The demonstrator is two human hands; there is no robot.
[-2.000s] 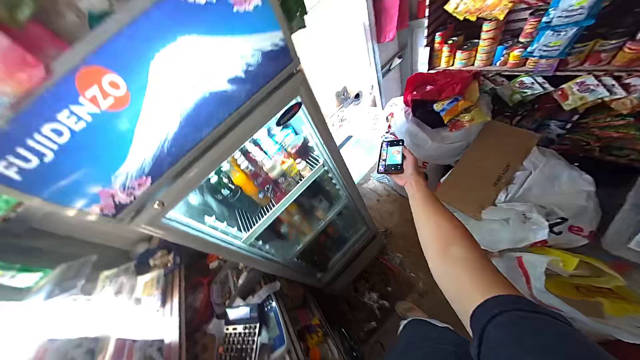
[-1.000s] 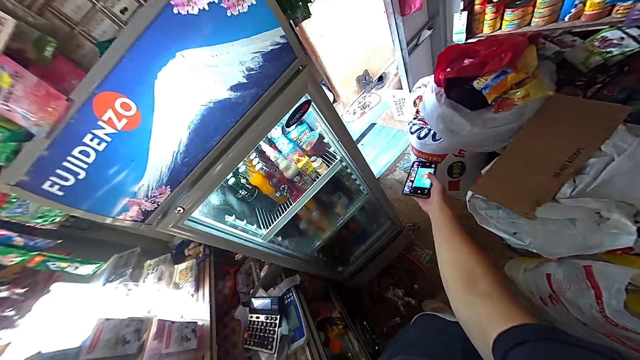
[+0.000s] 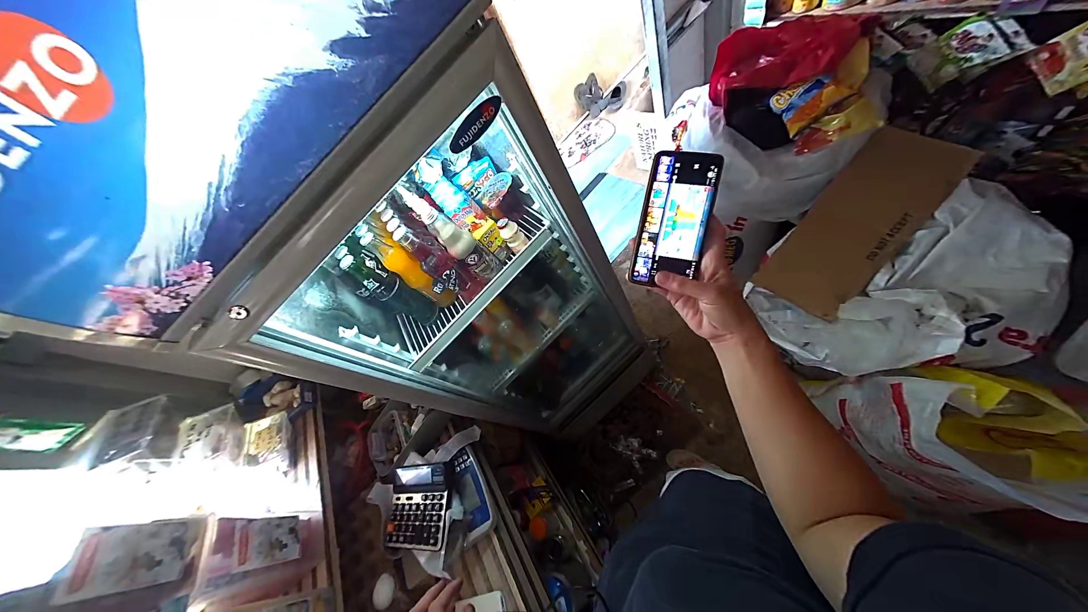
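My right hand (image 3: 705, 285) grips a smartphone (image 3: 676, 217) with its screen lit, the thumb over the lower edge, in front of the plastic bags on the right. At the bottom edge, only the fingers of my left hand (image 3: 438, 597) show, beside a pale flat object (image 3: 483, 603); whether they hold it cannot be told. Above those fingers a desktop calculator (image 3: 418, 517) lies on papers, and a white egg-shaped object (image 3: 384, 591) is to their left. A glass-door display fridge (image 3: 501, 340) with bottles (image 3: 408, 263) inside stands left of the phone, its door shut.
White plastic bags (image 3: 1011, 263) and a flat cardboard piece (image 3: 875, 221) fill the right side. A red bag (image 3: 782, 51) with snack packs sits at the upper right. Wooden slats (image 3: 489, 552) run along the bottom. Slippers (image 3: 599, 95) lie beyond the doorway.
The phone stays in my right hand, and its screen picture differs from two seconds ago. Fingers of my left hand have come into view at the bottom edge.
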